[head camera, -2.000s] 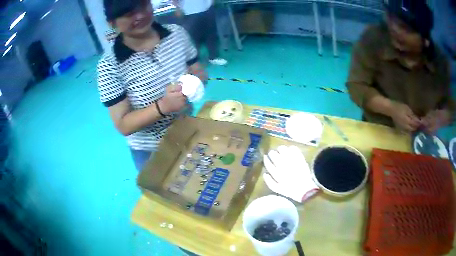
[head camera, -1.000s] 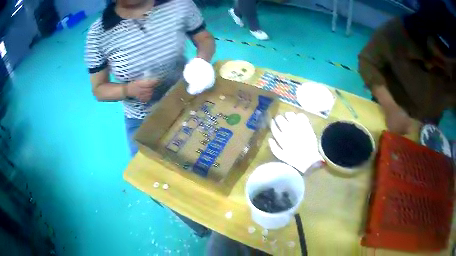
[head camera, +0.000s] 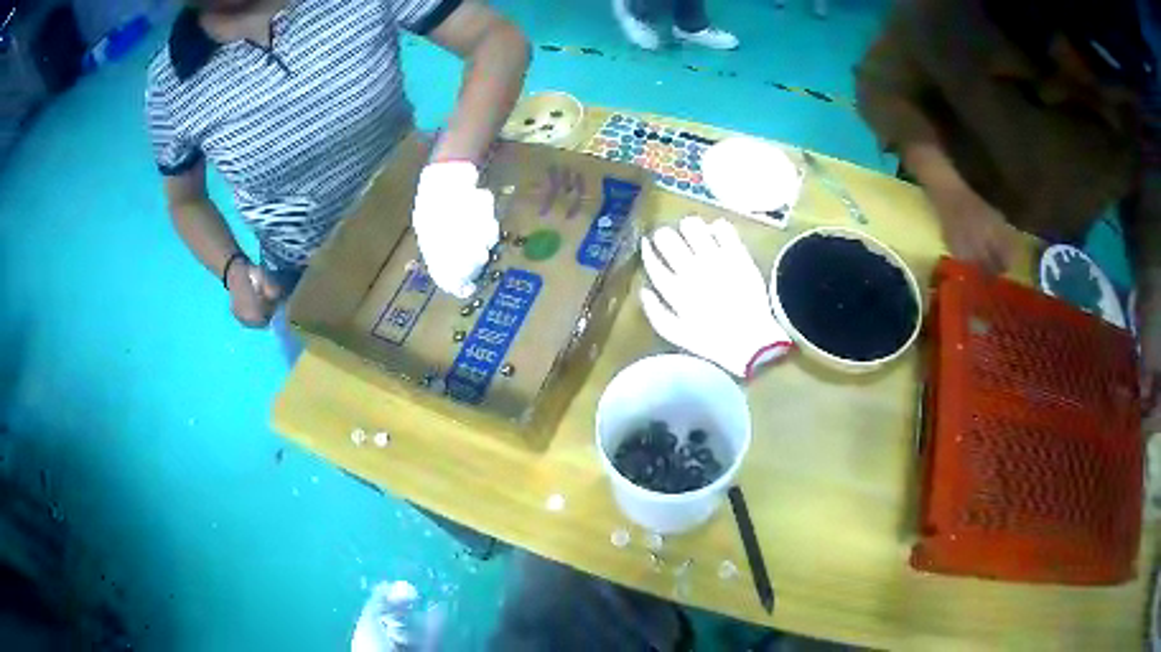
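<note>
Neither of my hands can be made out. A white plastic bucket with loose dark pieces stands nearest in front of me. A brown carton with blue printing and small shiny pieces is behind it on the left; a white-gloved hand of the person opposite reaches into it. A white cotton glove lies flat beside the bucket. A cream bowl of black material is right of the glove. An orange-red tray with hole patterns lies on the right.
The wooden table also bears a dark stick, pale scraps, a dotted colour chart, a white round item and a small cream bowl. A second person stands behind the tray. A blurred white shape, possibly a shoe, is at the lower edge.
The view has tilted down and shifted. The person opposite has moved the gloved hand down into the carton. The other person's hand is now at the tray's back edge.
</note>
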